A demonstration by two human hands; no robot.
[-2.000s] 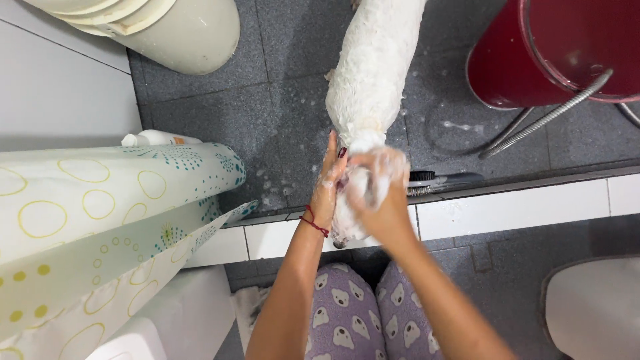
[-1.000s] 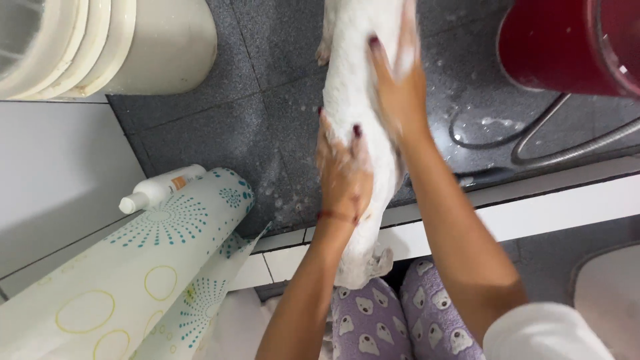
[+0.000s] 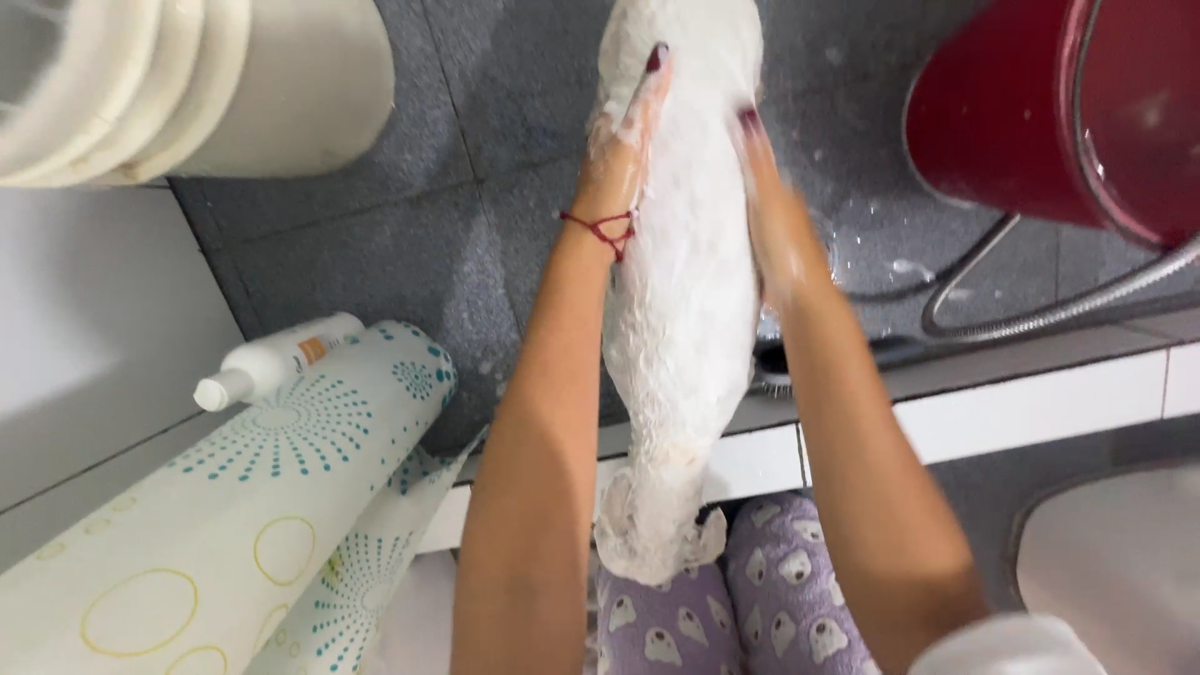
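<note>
A wet white dog (image 3: 689, 272), coated in lather, stands with its head low by my knees and its rump at the top edge of the view. My left hand (image 3: 628, 141) lies along its flank near the hindquarters, thumb up on the back, a red string bracelet at the wrist. Against the opposite flank rests my right hand (image 3: 778, 206), blurred, with dark-painted nails. Both hands touch the coat without closing around anything; several fingers are hidden at the dog's sides. Partly behind my right forearm, a bristled brush (image 3: 774, 375) lies by the ledge.
A cream bucket (image 3: 300, 84) stands at upper left, a red bucket (image 3: 994, 112) with a metal shower hose (image 3: 1041, 323) at right. A white bottle (image 3: 277, 361) lies beside a patterned shower curtain (image 3: 225, 506). The white-tiled ledge (image 3: 1031, 403) crosses before my knees.
Both hands have moved from the dog's head end, where they were two seconds ago, along its body to the hindquarters. The dog's head now reaches nearer my knees.
</note>
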